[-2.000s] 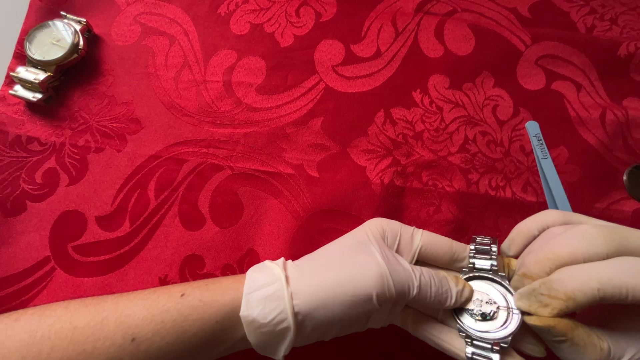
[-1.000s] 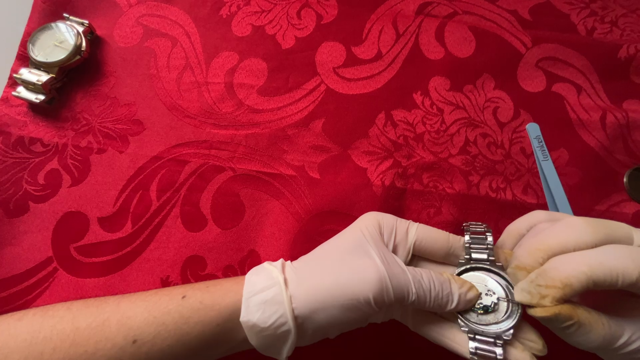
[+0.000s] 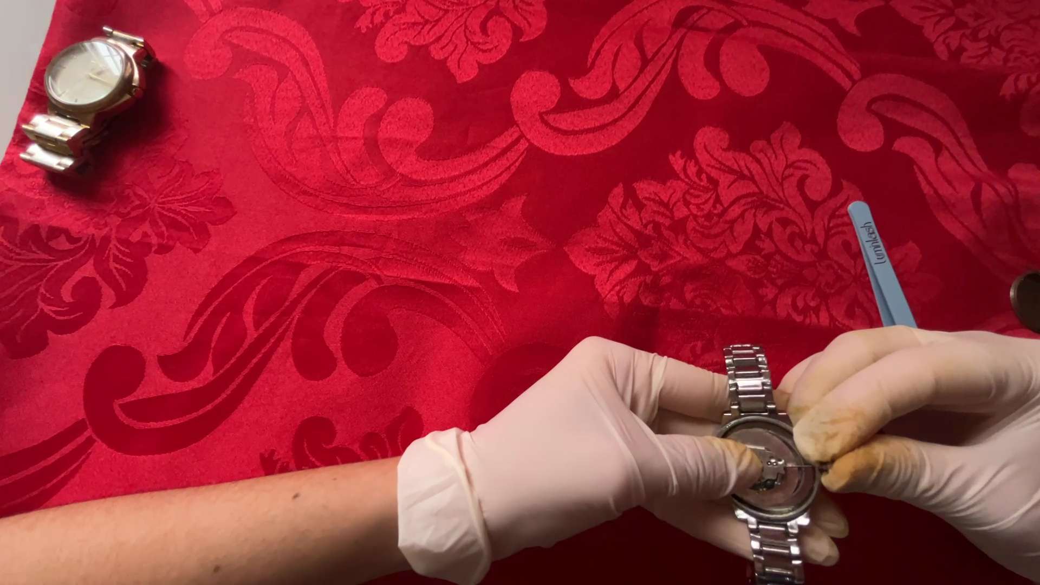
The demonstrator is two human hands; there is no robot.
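My left hand, in a pale latex-type glove, grips a silver metal-link wristwatch with its case back off. Its thumb rests on the exposed watch movement, and its other fingers reach behind the case. At the watch's right edge, my right hand, gloved with yellow-brown stains on thumb and fingertips, pinches a small part at the crown's place, where a thin stem shows across the movement's right side. Whether that part is the crown itself is hard to tell.
Blue tweezers lie just above my right hand, their lower end hidden behind it. A gold-coloured wristwatch lies at the top left on the red patterned cloth. At the right edge a round dark metal item is partly cut off.
The right hand's fingers have shifted at the watch's right edge. The watch has turned slightly in the left hand. The tweezers and the gold-coloured watch have stayed put.
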